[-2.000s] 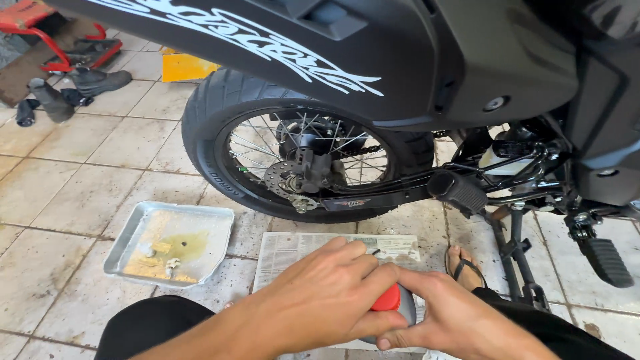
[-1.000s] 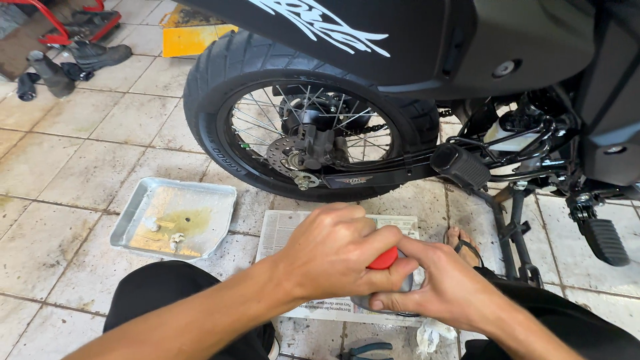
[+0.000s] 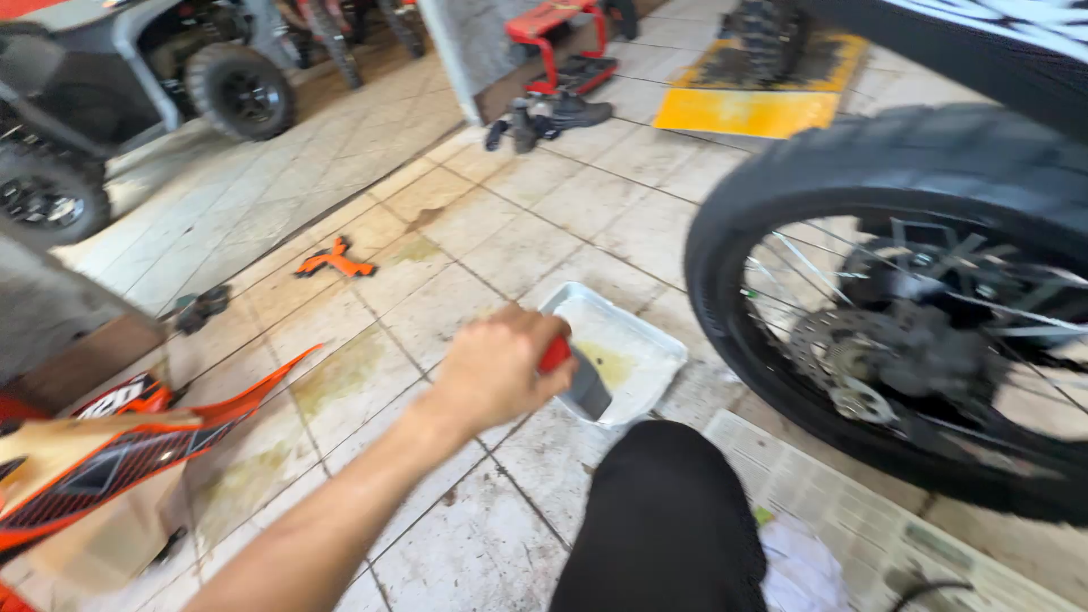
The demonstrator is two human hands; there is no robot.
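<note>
My left hand (image 3: 501,361) reaches to the middle of the head view, its fingers wrapped around the red top of a grey container (image 3: 586,389). The container hangs tilted over the near part of a shallow white tray (image 3: 667,374), which has yellowish liquid in it. Whether the container touches the tray I cannot tell. My right hand is out of view. At the right stands a motorcycle wheel (image 3: 714,280) with a brake disc (image 3: 820,340).
Newspaper (image 3: 816,476) lies under the wheel's near side, with a white cloth (image 3: 799,565) on it. Orange fairing parts (image 3: 246,395) are at the left, an orange tool-like piece (image 3: 340,259) beyond. Boots (image 3: 578,110) and a yellow ramp (image 3: 748,110) stand farther back.
Both hands were together at the red-topped container over the newspaper. My left hand has carried it left to the tray, and my right hand has gone from view. The view has swung left.
</note>
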